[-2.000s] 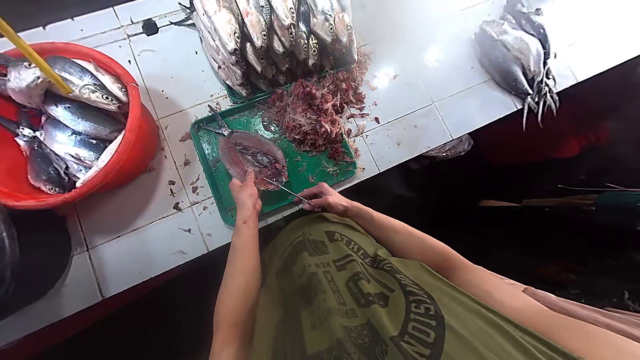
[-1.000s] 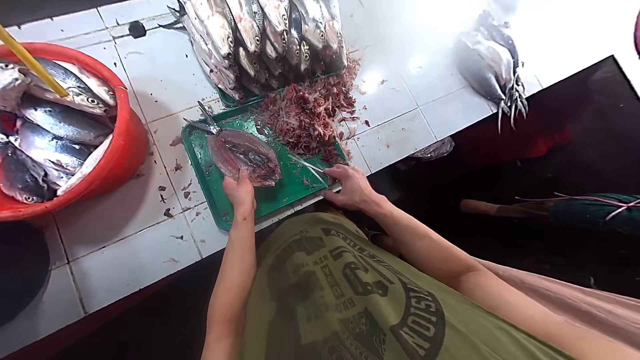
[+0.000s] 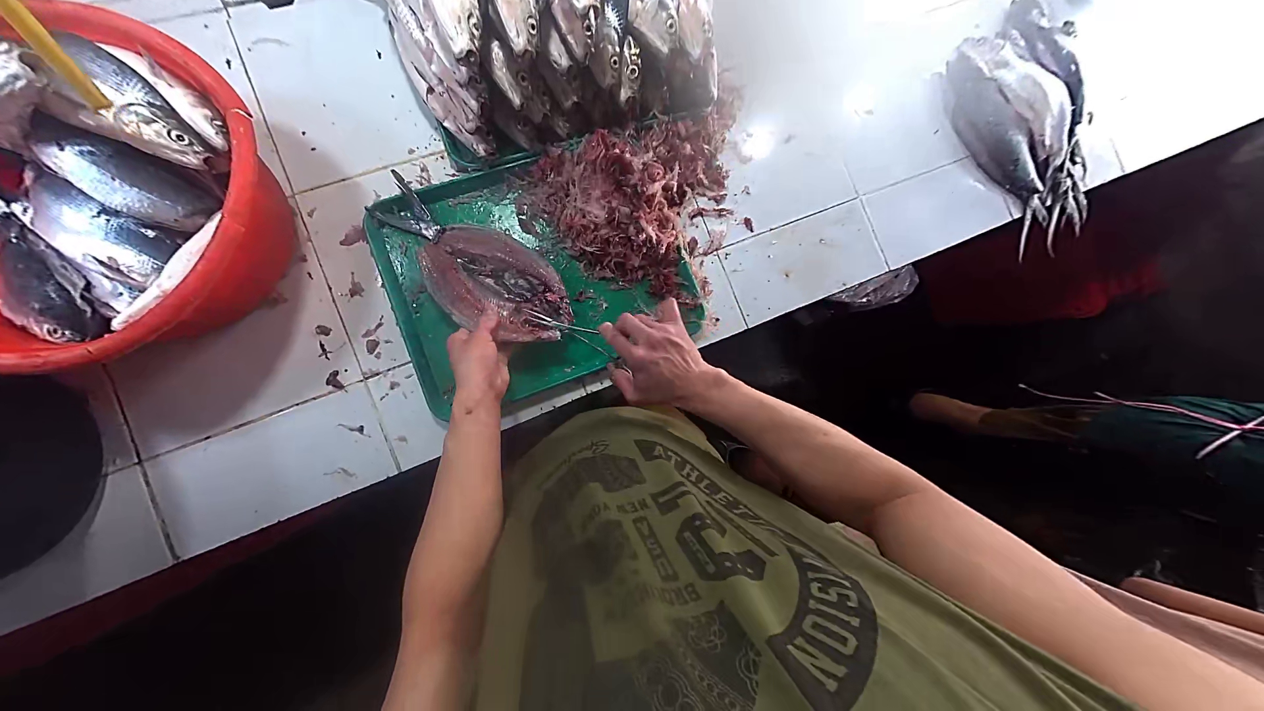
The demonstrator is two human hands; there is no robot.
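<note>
A split, opened fish (image 3: 492, 275) lies flesh up on a green plastic tray (image 3: 434, 367), its tail toward the upper left corner. My left hand (image 3: 479, 365) grips the fish's near edge, thumb on the flesh. In my right hand (image 3: 657, 354) are thin metal tweezers (image 3: 573, 325), whose tips touch the flesh near the right end of the fish; whether the tips are closed is too small to tell. A heap of reddish fish scraps (image 3: 632, 202) covers the tray's upper right part and spills past its rim.
Whole fish (image 3: 563, 59) are stacked on another green tray behind. A red bucket (image 3: 267, 222) of fish stands at left beside a dark round container (image 3: 44, 474). More fish (image 3: 1017, 99) lie at the right on the white tiled counter (image 3: 810, 259). Scraps dot the tiles.
One second ago the tweezers were apart from the fish, over the tray; now their tips are at its flesh. My right hand has moved left toward the fish.
</note>
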